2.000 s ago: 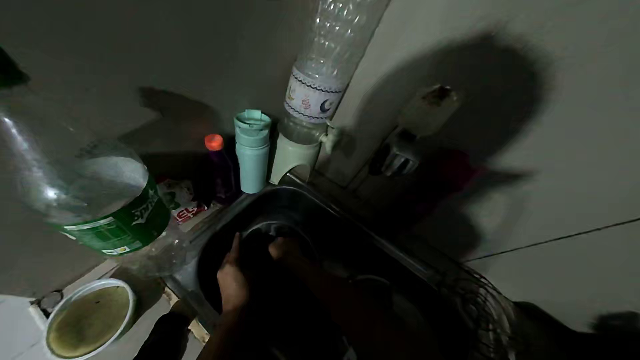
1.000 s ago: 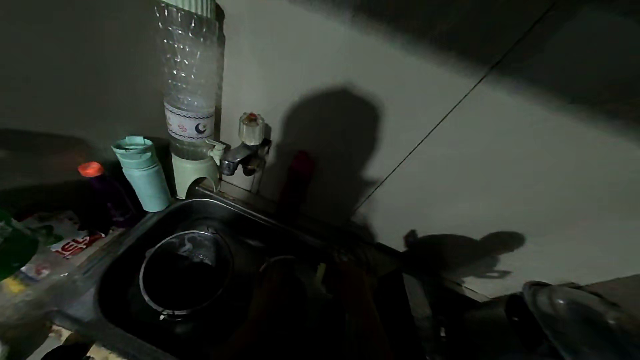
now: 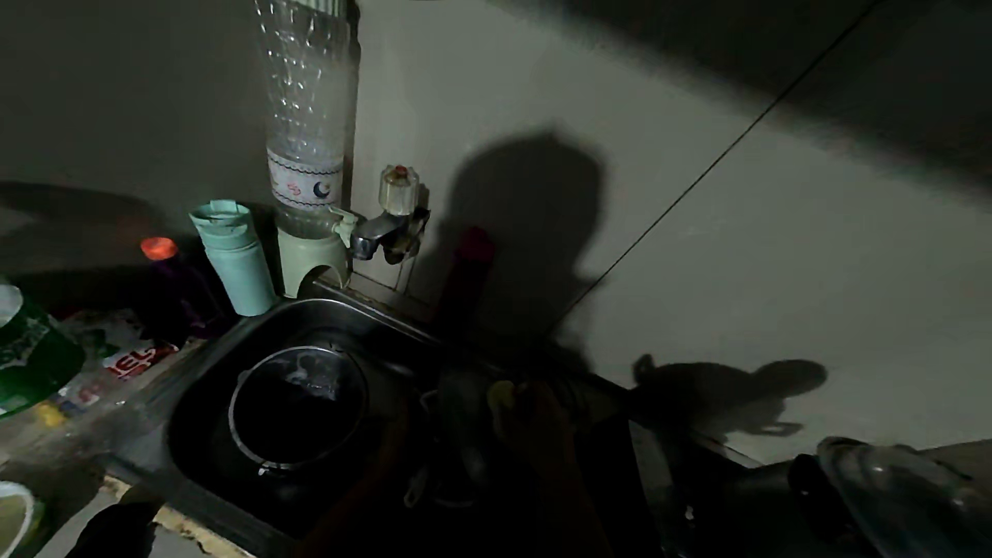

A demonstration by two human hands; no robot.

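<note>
Deep shadow covers much of the metal sink. My right hand is at the sink's right part, its fingers around a small yellowish thing that looks like a sponge. Left of it, my left hand is almost lost in the dark, beside a dim grey, rounded vessel; its grip cannot be made out. A round pot with a metal rim and dark inside sits in the left of the sink. A metal faucet with a clear knob juts from the wall above.
Behind the sink stand a clear dispenser bottle on a pale base, a mint-green tumbler and a dark bottle with an orange cap. A green-labelled bottle is at far left. Metal cookware is at lower right.
The view has swung to the right. Both hands were over the left part of the sink two seconds ago; they are now farther right, away from the pot.
</note>
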